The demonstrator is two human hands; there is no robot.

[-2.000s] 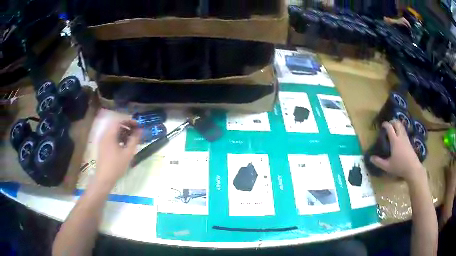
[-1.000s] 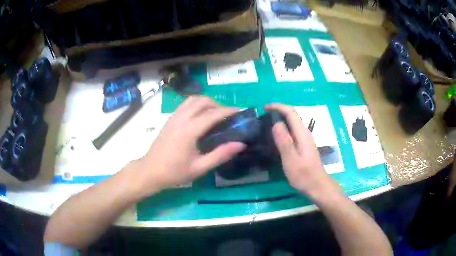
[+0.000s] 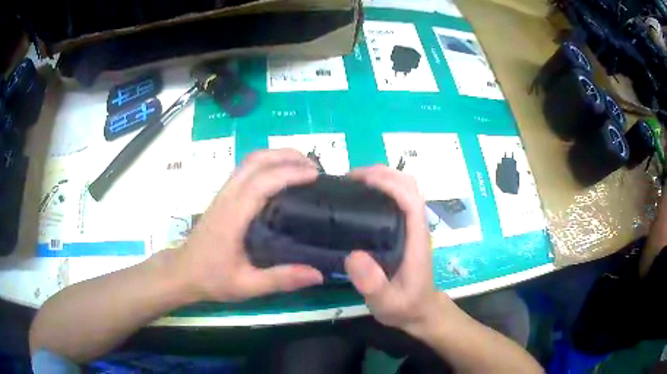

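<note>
A black speaker body lies on its side between my hands, above the green-and-white sheet near the front edge, with its recessed side facing up. My left hand grips its left end, thumb along the near side. My right hand grips its right end, thumb at the near side. A small trace of blue shows at its near underside between my thumbs; the panel there is mostly hidden. Two button panels with blue marks lie at the upper left. The mallet lies beside them, its head towards the box.
A cardboard box with a dark inside stands at the back. Speakers stand on the brown film at right. More dark speakers stand at the far left edge. A person's arm shows at the right edge.
The view has shifted. My hands have turned the speaker body so its recessed side shows. Earlier, my left hand was near the button panels and my right hand at the right-hand speakers.
</note>
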